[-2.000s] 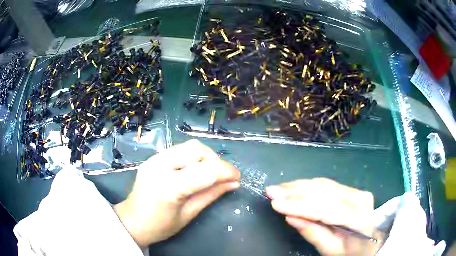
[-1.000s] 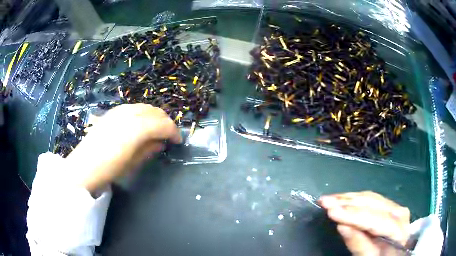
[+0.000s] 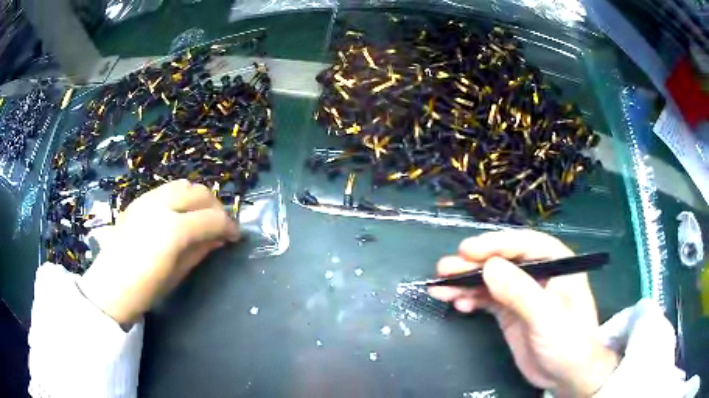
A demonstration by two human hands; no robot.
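My right hand (image 3: 521, 303) holds black tweezers (image 3: 544, 268), their tip pointing left over a clear grid-patterned pad sheet (image 3: 420, 301) on the green mat. My left hand (image 3: 167, 241) is at the near edge of the left clear tray (image 3: 268, 225), fingers bent together and pointing right; whether anything is between the fingertips is hidden. The left tray holds many black parts with gold tails (image 3: 210, 109). Small whitish pads (image 3: 385, 330) lie scattered on the mat between my hands.
The larger right tray (image 3: 466, 221) is heaped with the same black-and-gold parts. One dark part (image 3: 364, 238) lies on the mat before it. A tray of small dark parts (image 3: 27, 124) stands far left. A red item (image 3: 687, 89), paper and a small clear item (image 3: 689, 239) are at right.
Since the earliest frame, my left hand has moved left from beside the sheet to the left tray. My right hand has turned, so the tweezers now show along their length over the sheet.
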